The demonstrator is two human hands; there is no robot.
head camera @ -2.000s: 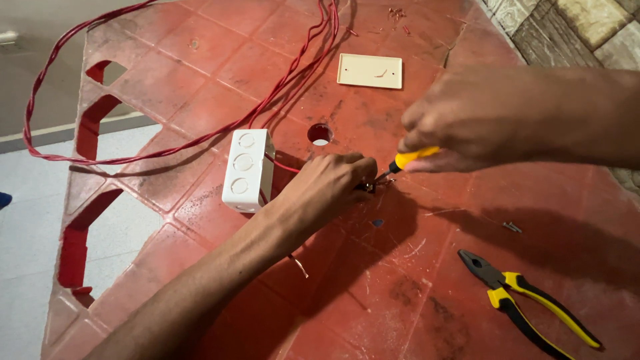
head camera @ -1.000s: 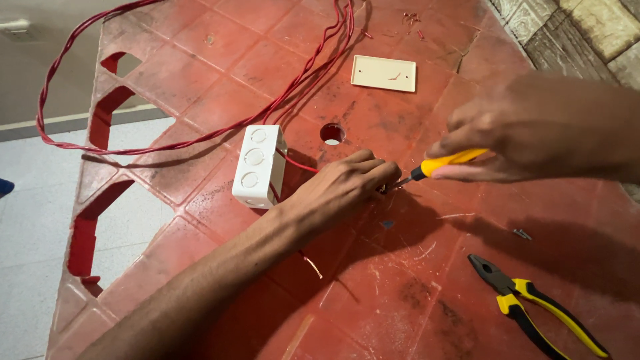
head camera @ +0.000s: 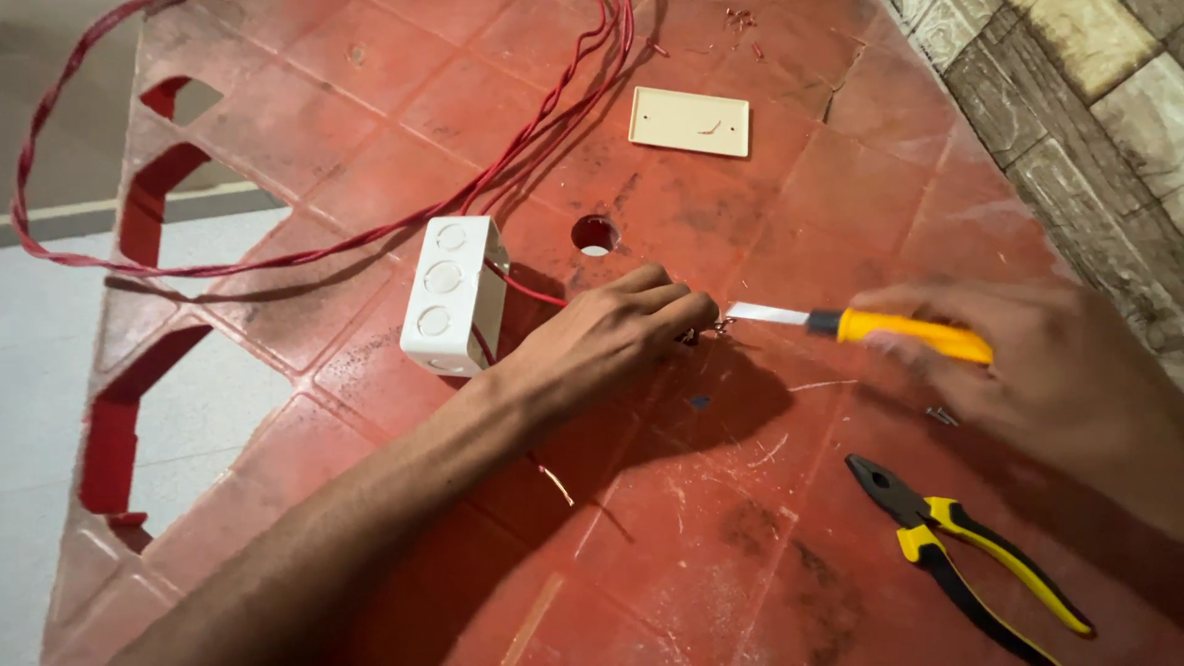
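Observation:
My left hand (head camera: 620, 324) presses down on the red table, its fingers closed around a small part with metal showing (head camera: 689, 337), mostly hidden. Bare copper strands (head camera: 723, 326) stick out by the fingertips. In my right hand (head camera: 999, 361), slightly blurred, is a screwdriver with a yellow handle (head camera: 911, 333), its blade pointing left at the strands. Left of my left hand stands a white plastic electrical box (head camera: 455, 296). A red wire (head camera: 527, 289) runs from it to my left hand. Another wire's stripped copper end (head camera: 558, 486) shows below my left forearm.
Yellow-and-black combination pliers (head camera: 925, 518) lie at the lower right, with small screws (head camera: 942, 416) above them. A cream cover plate (head camera: 689, 122) lies at the back. Twisted red wires (head camera: 370, 236) loop across the left. The table (head camera: 703, 573) has a round hole (head camera: 595, 235) and cutouts.
The screwdriver in my right hand has drawn back to the right from my left fingertips, and its handle now slopes down to the right. My left hand keeps its hold.

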